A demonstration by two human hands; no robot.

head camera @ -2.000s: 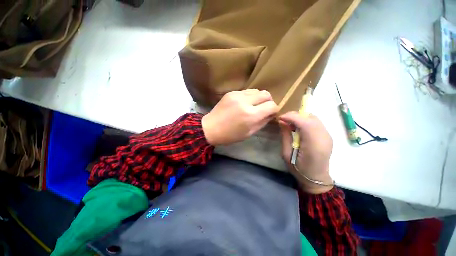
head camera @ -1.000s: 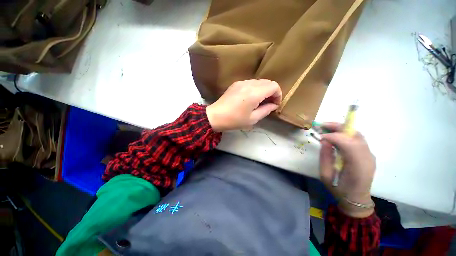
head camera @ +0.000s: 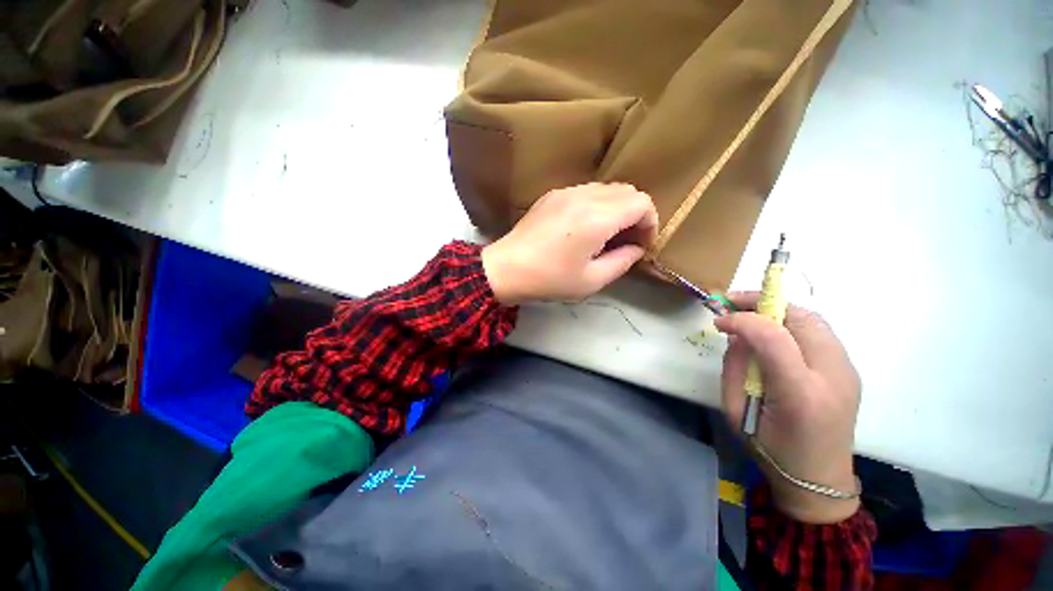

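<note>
The tan-brown bag body (head camera: 566,127) lies on the white tabletop, with a paler binding edge (head camera: 756,116) along its right side. My left hand (head camera: 577,242) pinches the bag's near edge at the lower end of the binding. My right hand (head camera: 797,375) holds the green-handled awl (head camera: 721,304) between thumb and finger, most of its handle hidden. Its thin metal shaft points left to the bag edge by my left fingertips. The same hand also holds the yellow-handled tool (head camera: 771,300), tip pointing up and away from the bag.
Stacked brown bag pieces (head camera: 104,81) sit at the table's far left. A blue bin (head camera: 202,346) stands below the left table edge beside more brown pieces (head camera: 69,306). Metal snips (head camera: 1007,121) lie in tangled thread at the far right. Loose threads lie near the table's front edge.
The green-handled awl, lying at the right two seconds ago, is now in my right hand with its shaft at the bag edge. The yellow tool has moved away from the bag. My left hand keeps its pinch.
</note>
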